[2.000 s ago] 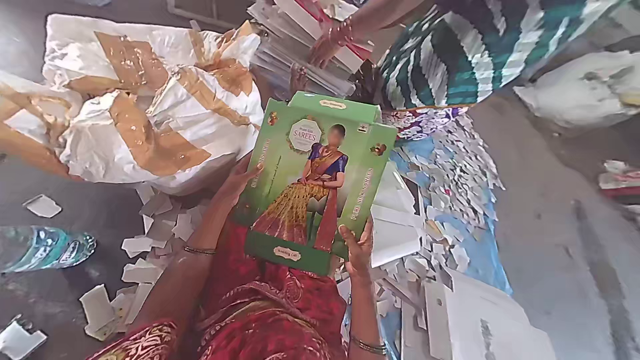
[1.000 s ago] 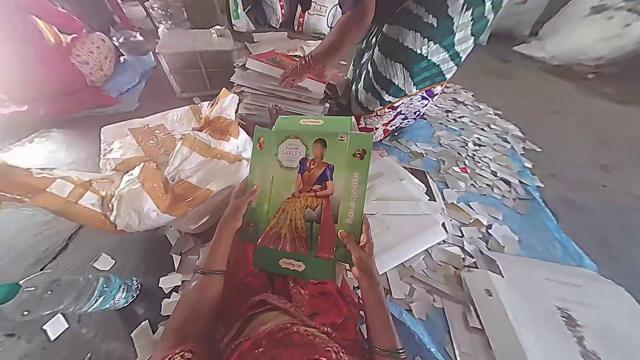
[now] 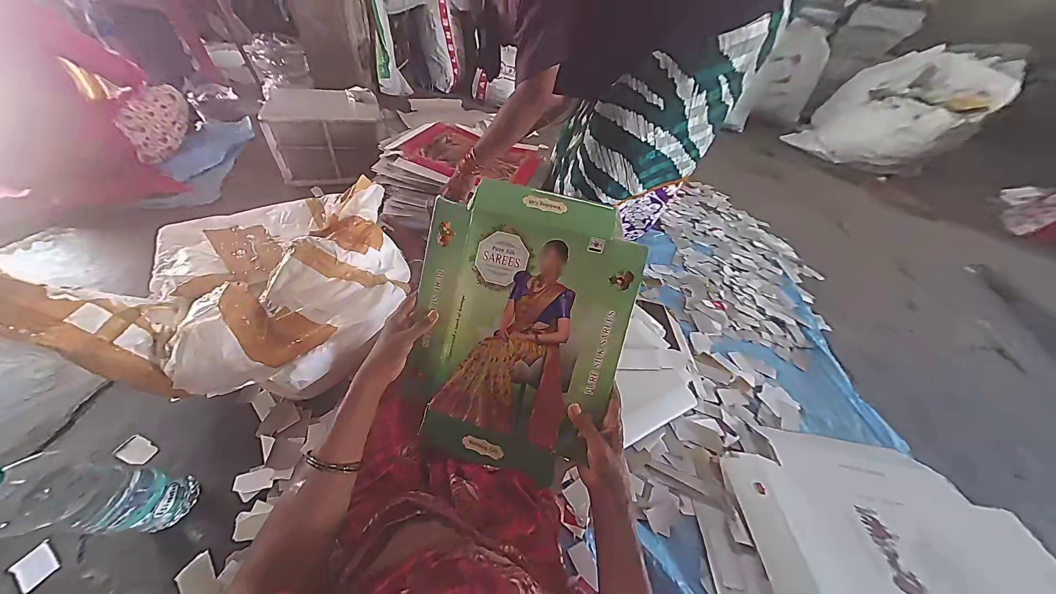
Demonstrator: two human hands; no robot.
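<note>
A green printed cardboard saree box blank, with a picture of a seated figure, lies face up above my lap. My left hand grips its left edge, thumb on the face and the other fingers partly hidden behind. At the lower right edge, my right hand holds it the same way. White card sheets lie on the floor just beyond the right edge of the blank.
Cut card scraps cover a blue sheet at right. A taped white bundle and a plastic bottle lie left. Ahead, a co-worker's hand touches a card stack. White printed card lies lower right.
The view has tilted up, bringing more of the floor ahead into sight. Both my hands keep hold of the green blank. The co-worker's hand has moved to the near side of the stack.
</note>
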